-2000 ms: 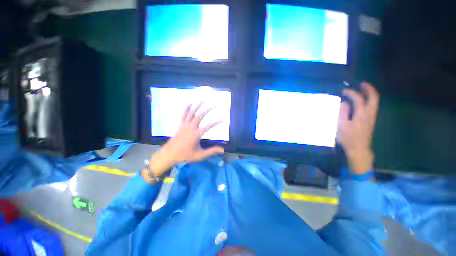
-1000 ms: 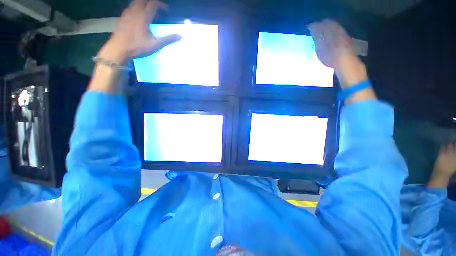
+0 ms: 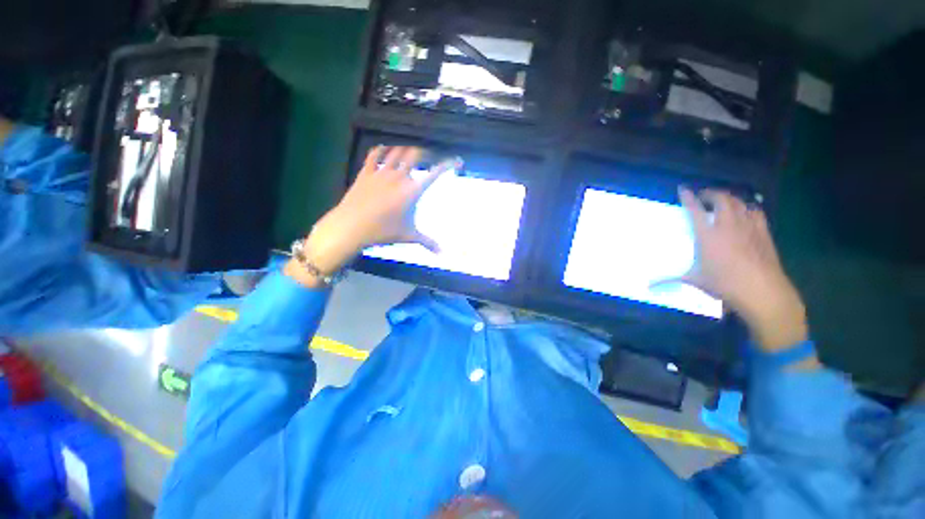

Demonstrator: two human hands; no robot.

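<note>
A black four-pocket tray (image 3: 548, 218) lies in front of me. Its two far pockets hold open-back tablet assemblies, one on the left (image 3: 456, 66) and one on the right (image 3: 700, 91). The two near pockets hold tablets with bright white screens, one on the left (image 3: 472, 225) and one on the right (image 3: 624, 243). My left hand (image 3: 385, 203) is over the left part of the near left tablet, fingers spread. My right hand (image 3: 735, 248) is over the right edge of the near right tablet, thumb on its screen side. Whether either hand grips a tablet is unclear.
A tall black tray stack (image 3: 238, 152) stands at the left with an open-back assembly on top. A small black device (image 3: 644, 377) is at the bench edge near my waist. Another person's blue sleeve (image 3: 61, 253) is at the far left. Blue bins (image 3: 56, 456) are on the floor.
Both hands have come back from the far tablets to the near ones. The far pockets now show open-back assemblies instead of lit screens. The view has shifted, so tray and stack appear further right and higher.
</note>
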